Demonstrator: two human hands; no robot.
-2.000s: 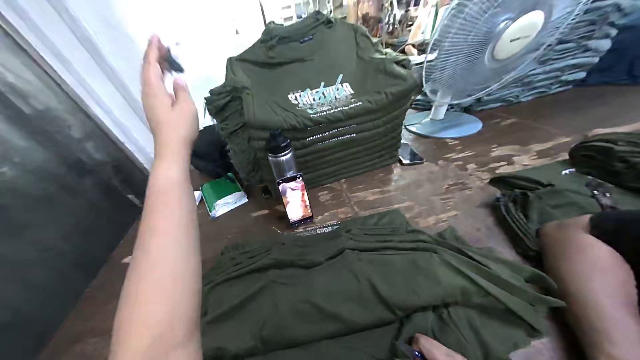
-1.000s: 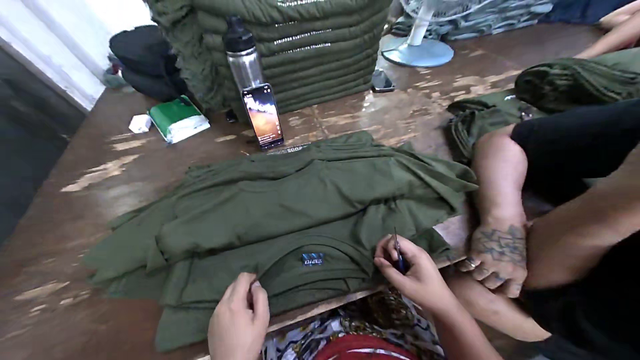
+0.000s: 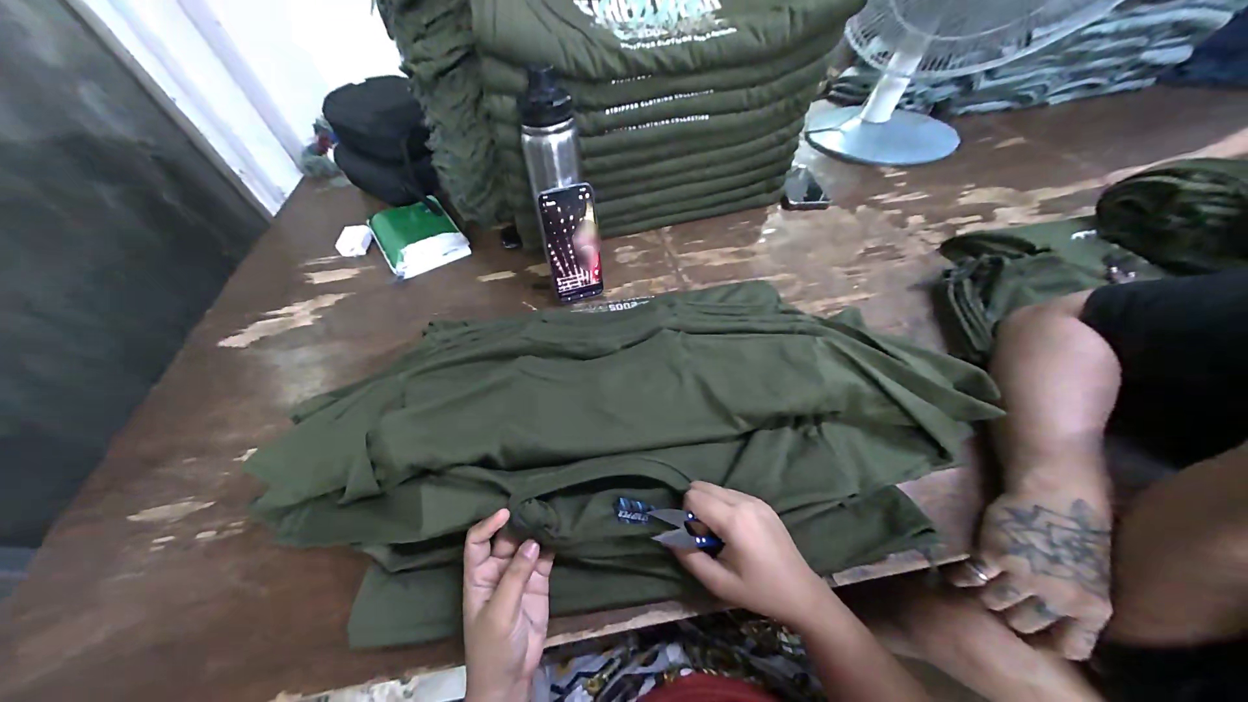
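Several dark green T-shirts [image 3: 585, 400] lie spread in a loose pile at the table's near edge. My left hand [image 3: 512, 595] pinches the shirt fabric beside the neckline between thumb and fingers. In my right hand [image 3: 736, 546] is a pair of thread snips [image 3: 682, 528], its blades apart and pointing left, at a small blue neck label [image 3: 634, 510] inside the collar. Whether the blades touch the label or a thread, I cannot tell.
A phone [image 3: 572, 242] leans on a metal bottle [image 3: 551, 146] before a tall stack of folded shirts [image 3: 673, 146]. A fan [image 3: 882, 136] stands behind. At right, a co-worker's tattooed hand [image 3: 1048, 561] rests near the table edge. A green packet [image 3: 417, 237] lies left.
My left hand, raised two seconds ago, is down at the shirt. Since one second ago, it has gathered fabric at the neckline, and the snips have come to the neck label.
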